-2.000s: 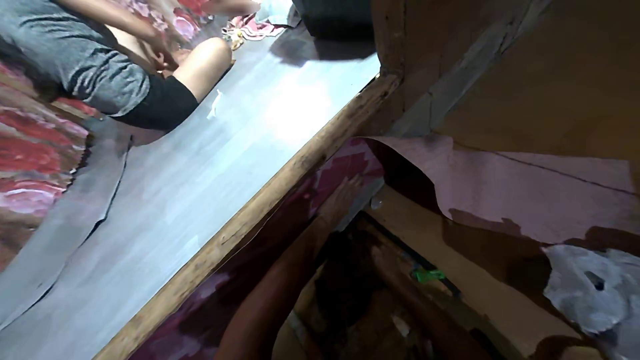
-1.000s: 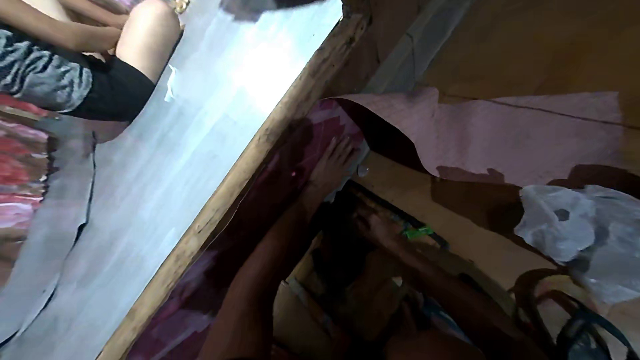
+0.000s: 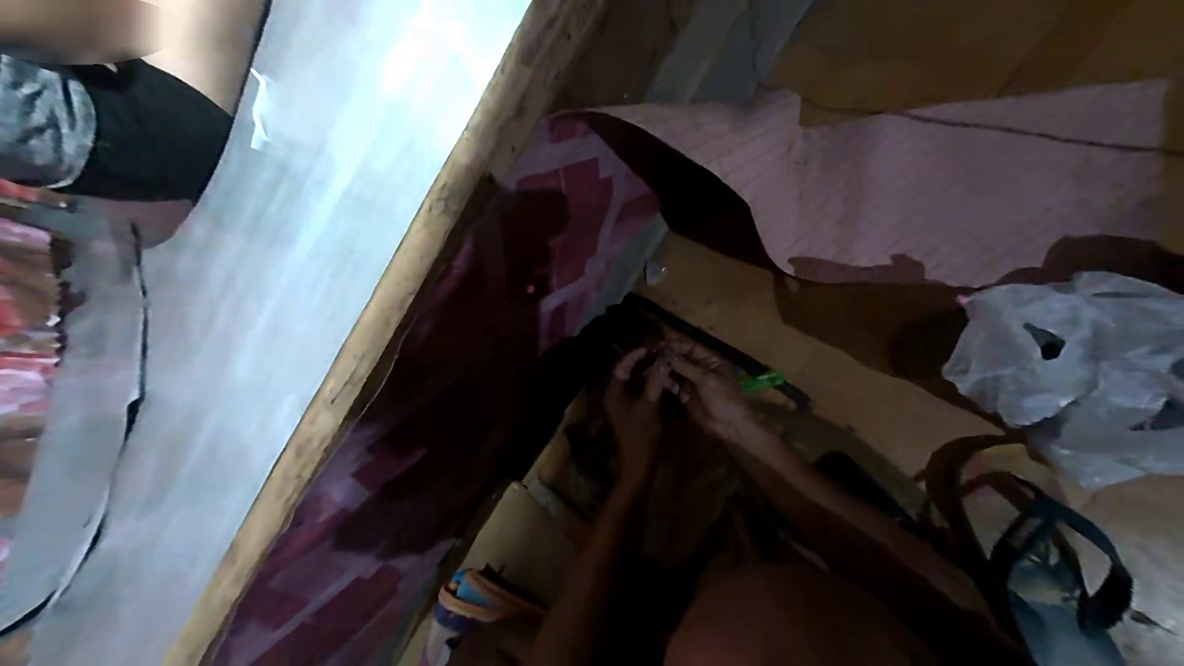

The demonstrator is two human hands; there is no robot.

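Note:
My left hand [image 3: 636,384] and my right hand [image 3: 705,381] meet at the fingertips in deep shadow. Something small and dark seems to be between them, but its kind cannot be told. Under and around the hands lies a dark open container or recess with a straight black edge [image 3: 708,338]. A bright green piece [image 3: 762,381] sits beside that edge, just right of my right hand. Left of the hands spreads a maroon patterned sheet [image 3: 481,305].
A rough wooden beam [image 3: 398,277] runs diagonally beside a grey surface [image 3: 277,324], where another person's dark shorts [image 3: 157,129] show. On the right are a pink sheet [image 3: 925,185], a translucent plastic bag [image 3: 1027,351] and dark straps [image 3: 1054,518]. Rolled cloth [image 3: 481,601] lies at the bottom.
My left hand has come off the maroon sheet and now meets my right hand, which has lifted its fingers to it. The view has shifted closer to the hands.

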